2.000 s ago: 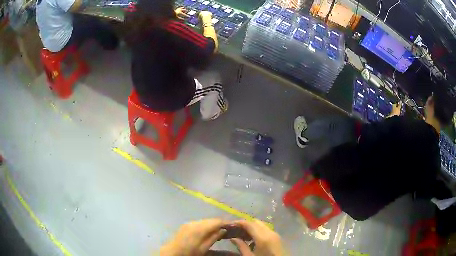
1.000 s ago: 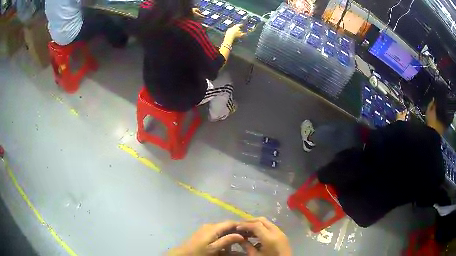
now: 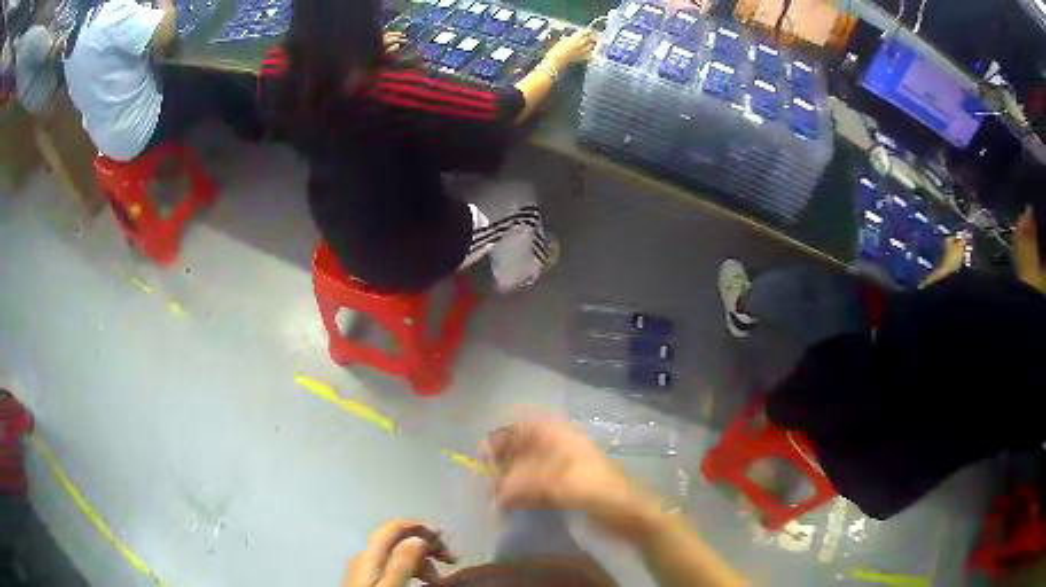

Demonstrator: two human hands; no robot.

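My left hand (image 3: 401, 556) is at the bottom edge, partly cut off, with its fingers curled. A small dark patch (image 3: 438, 544) shows at its fingertips; I cannot tell whether it is a held part or shadow. My right hand (image 3: 545, 461) is higher and to the right, apart from the left one. It is blurred, and I cannot tell whether it holds anything.
Seated workers on red stools (image 3: 396, 333) line the green bench (image 3: 677, 189). Stacked clear trays (image 3: 705, 138) hold blue phones. A clear tray with blue units (image 3: 650, 350) lies on the grey floor, with yellow lines (image 3: 344, 404). Someone's patterned clothing (image 3: 14, 441) shows at the left edge.
My hands were together around something small and dark; now they are apart, the right one raised. The nearest worker's arm reaches to the tray stack. Patterned clothing has come in at the left edge.
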